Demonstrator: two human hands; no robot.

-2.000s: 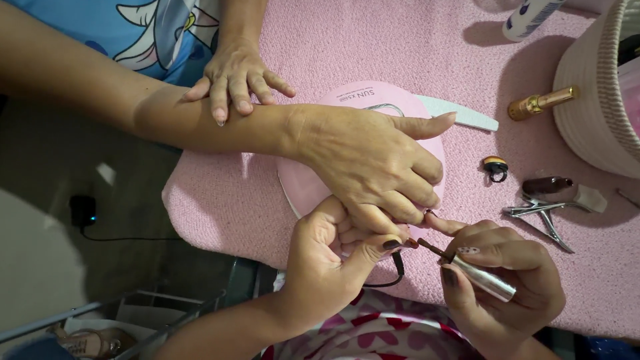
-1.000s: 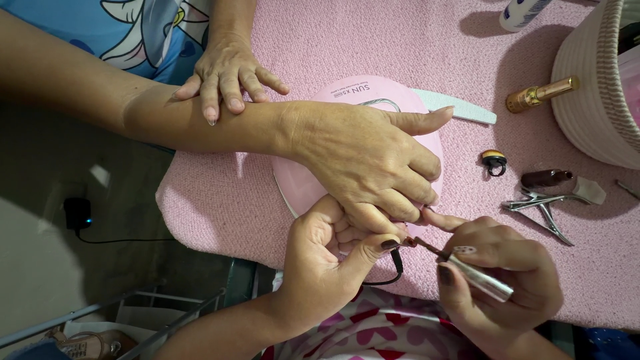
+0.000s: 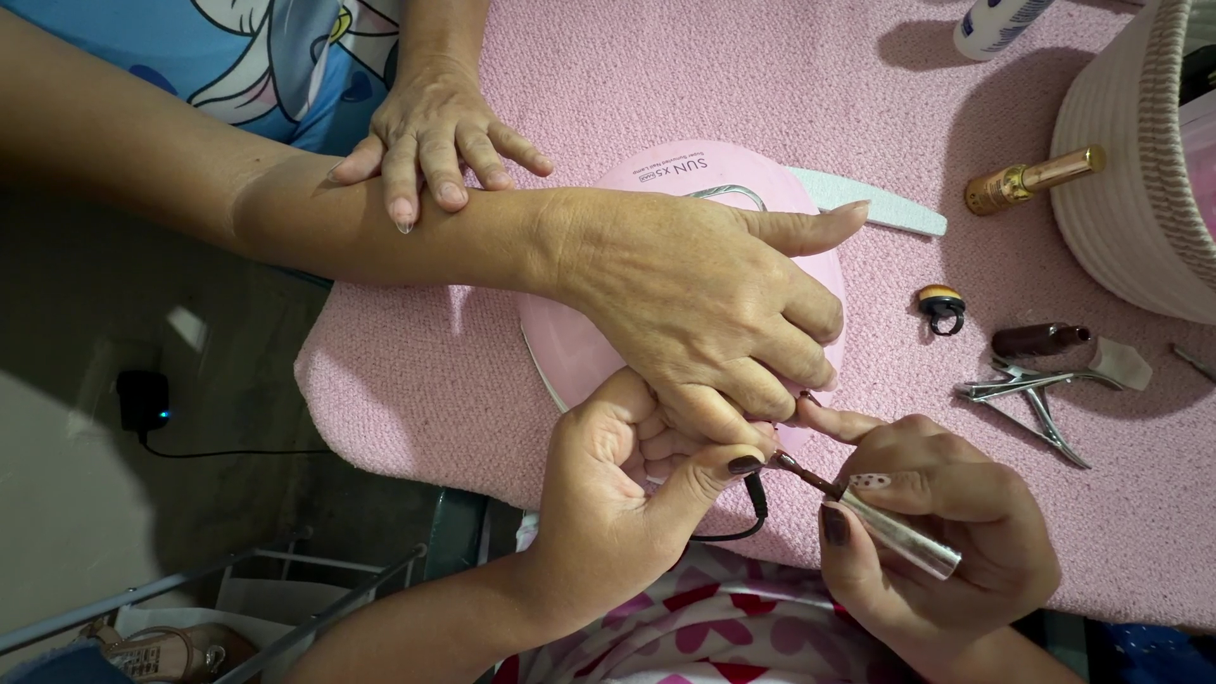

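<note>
My left hand (image 3: 632,484) grips a finger of another person's hand (image 3: 712,304), which lies palm down over a round pink nail lamp (image 3: 560,351). In my right hand (image 3: 950,532) is a nail polish brush (image 3: 898,532) with a silver cap; its dark tip touches or nearly touches the held fingertip. An outstretched finger of my right hand meets another fingertip of that person. The person's other hand (image 3: 437,142) rests on their own forearm. An uncapped dark polish bottle (image 3: 1040,339) lies beside metal cuticle nippers (image 3: 1035,389).
A pink towel (image 3: 408,380) covers the table. Around the lamp are a nail file (image 3: 883,204), a gold polish bottle (image 3: 1031,180), a black ring-like holder (image 3: 940,306), a woven basket (image 3: 1111,190) and a white bottle (image 3: 997,24). A black cable (image 3: 750,518) runs near my left hand.
</note>
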